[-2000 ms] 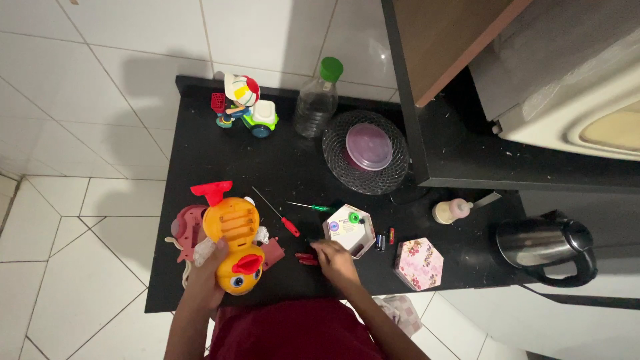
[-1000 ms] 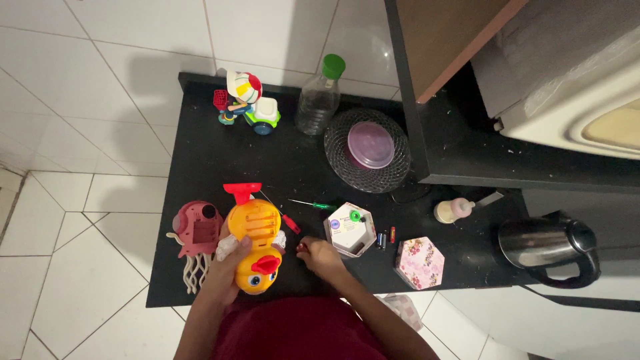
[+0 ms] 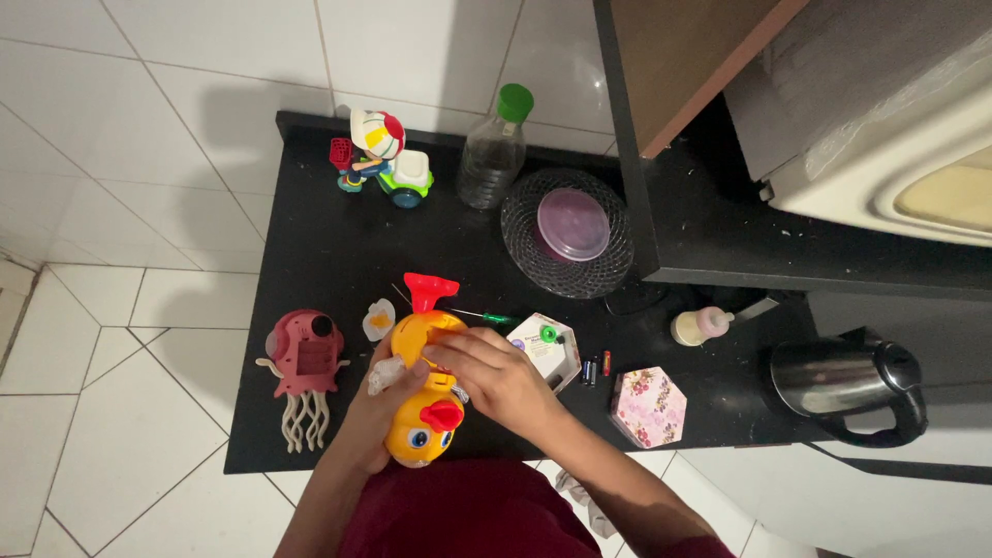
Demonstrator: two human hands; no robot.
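Observation:
A yellow plastic duck toy (image 3: 411, 422) with red feet and beak lies belly up near the counter's front edge. My left hand (image 3: 380, 411) grips its left side. Over its belly are the fingers of my right hand (image 3: 492, 372); whether they hold a small part is hidden. A pink octopus toy (image 3: 308, 353) with cream tentacles lies to the left, its battery compartment showing. Beside the duck is a small translucent piece (image 3: 379, 319). A green-handled screwdriver (image 3: 496, 318) points toward the duck. An open hexagonal box (image 3: 570, 353) holds small green items, with batteries (image 3: 595, 370) to its right.
A tricycle toy with a rider (image 3: 387, 163), a green-capped bottle (image 3: 492, 159) and a glass plate (image 3: 519, 256) bearing a lidded tub (image 3: 573, 225) stand behind. Rightward are a floral hexagonal lid (image 3: 649, 407), a baby bottle (image 3: 697, 325) and an electric kettle (image 3: 845, 387). A shelf overhangs the back right.
My right hand has moved left from beside the hexagonal box onto the duck's belly. The duck has shifted right from over the octopus toy, which now shows in full.

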